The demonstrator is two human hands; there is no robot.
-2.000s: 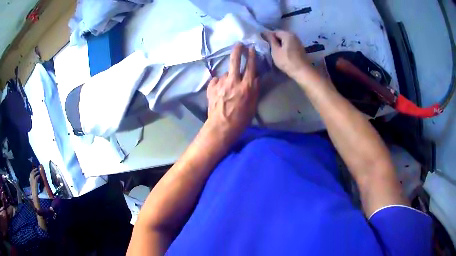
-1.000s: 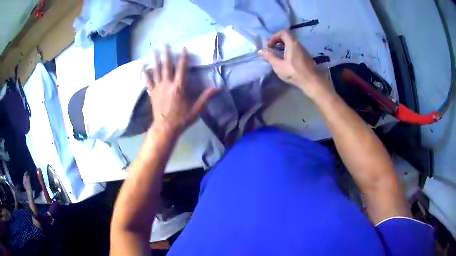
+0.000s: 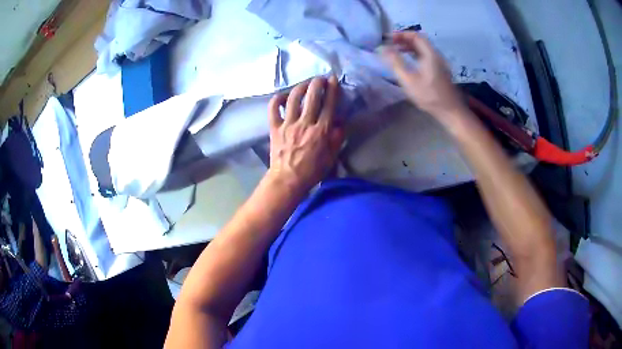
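A pale grey-white garment piece [image 3: 239, 123] lies drawn over the sleeve board, whose dark grey rounded end [image 3: 101, 160] shows at the left. A seam line runs along the cloth. My left hand [image 3: 305, 126] lies on the cloth near the seam, fingers together and bent, fingertips at the seam. My right hand [image 3: 419, 71] is beyond it to the right, slightly blurred, at the edge of the cloth; whether its fingers pinch cloth is unclear. The industrial iron [image 3: 501, 112] stands at the right, partly hidden by my right forearm.
A crumpled pale bundle [image 3: 146, 31] lies at the far left on a blue block [image 3: 146, 83]. An orange-red hose sleeve [image 3: 563, 153] extends behind the iron. White cloth [image 3: 68, 184] hangs at the left. Part of a person [image 3: 34, 293] shows at lower left.
My left hand went from near the seam to the left with fingers spread, then back right onto the seam. My right hand has moved right and away from the seam. The cloth folds have shifted.
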